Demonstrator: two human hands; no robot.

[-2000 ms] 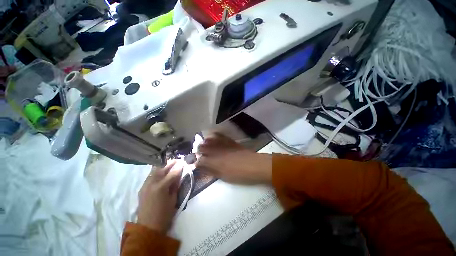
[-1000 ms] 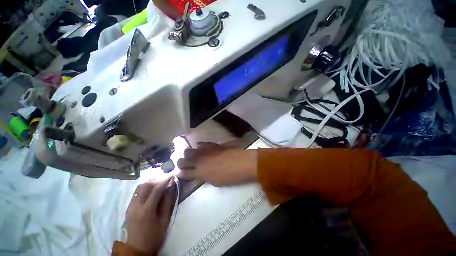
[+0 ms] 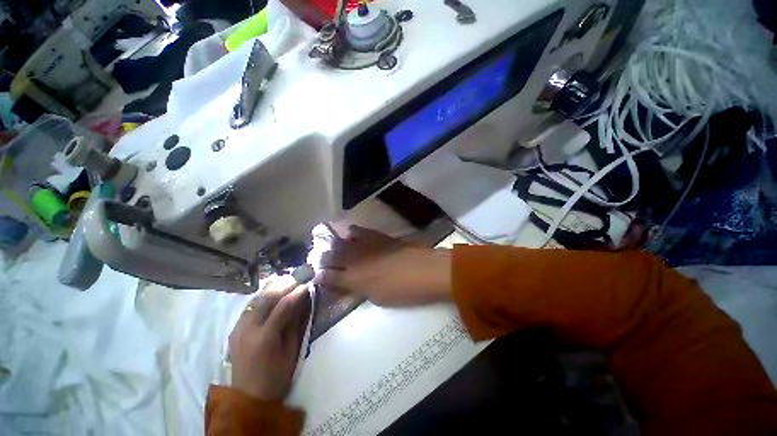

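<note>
The large white sewing machine [image 3: 298, 111] with a blue-lit display fills the middle. My left hand [image 3: 271, 336] is below the needle area, its fingertips pressed on white fabric under the bright lamp. My right hand [image 3: 362, 266] is just right of the foot, its fingertips together on a bit of white fabric [image 3: 322, 243]. A narrow white elastic or tape [image 3: 306, 336] runs down beside my left hand. The lamp glare and my fingers hide the needle point and the fabric edges.
White garments [image 3: 77, 341] are heaped at left. A plastic bin holds a green thread cone [image 3: 48, 206]. A bundle of white strips [image 3: 656, 94] hangs at right above dark straps [image 3: 566, 204]. A white piece [image 3: 477, 200] lies behind my right arm. Ruler marks [image 3: 400, 375] line the table front.
The view shifted left, then partly back. My hands stay at the foot. The loose tape between them looked curved and wider apart from my left hand earlier; now it lies close along it.
</note>
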